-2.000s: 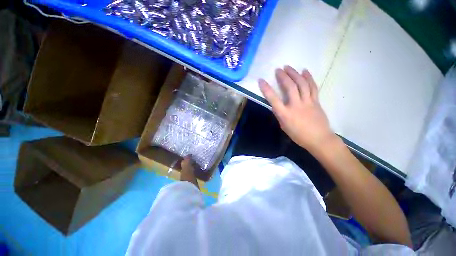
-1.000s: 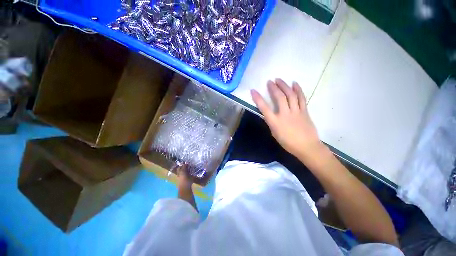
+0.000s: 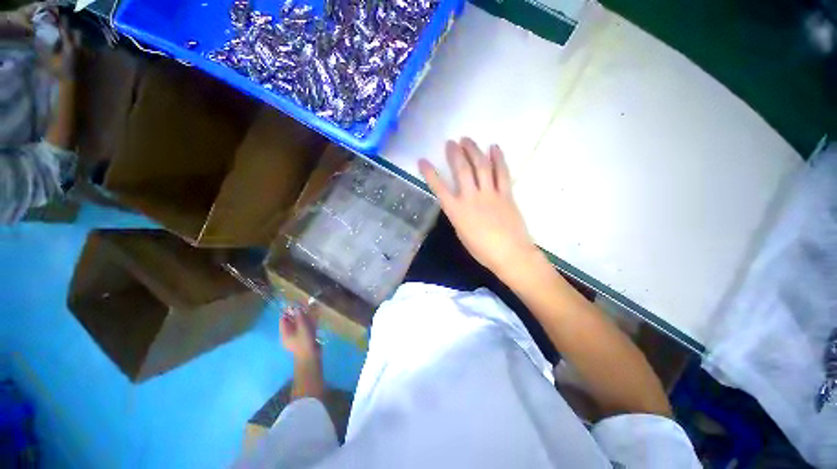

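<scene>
My left hand [image 3: 298, 332] is small and blurred at the near left side of an open carton [image 3: 323, 302]. Its fingers are closed on the edge of a thin clear plastic sheet [image 3: 262, 282], seen almost edge-on. Inside the carton lies a pale clear layer with small specks [image 3: 353, 234]; what the specks are is too blurred to tell. My right hand [image 3: 482, 206] rests on the white board [image 3: 642, 174] at its front edge, fingers apart and holding nothing. The blue bin [image 3: 372, 136] holds loose shiny metal parts [image 3: 330, 64] beyond the carton.
A large open carton [image 3: 216, 183] and another open carton [image 3: 156, 302] stand at the left. A translucent film sheet [image 3: 780, 311] with dark parts lies at the right. Another person's arm [image 3: 62, 101] shows at the top left. A blue object [image 3: 18, 426] is at the bottom left.
My left hand has come out of the carton to the left with a clear sheet. My right hand stays on the board. The view has shifted, and another person's arm is now more visible.
</scene>
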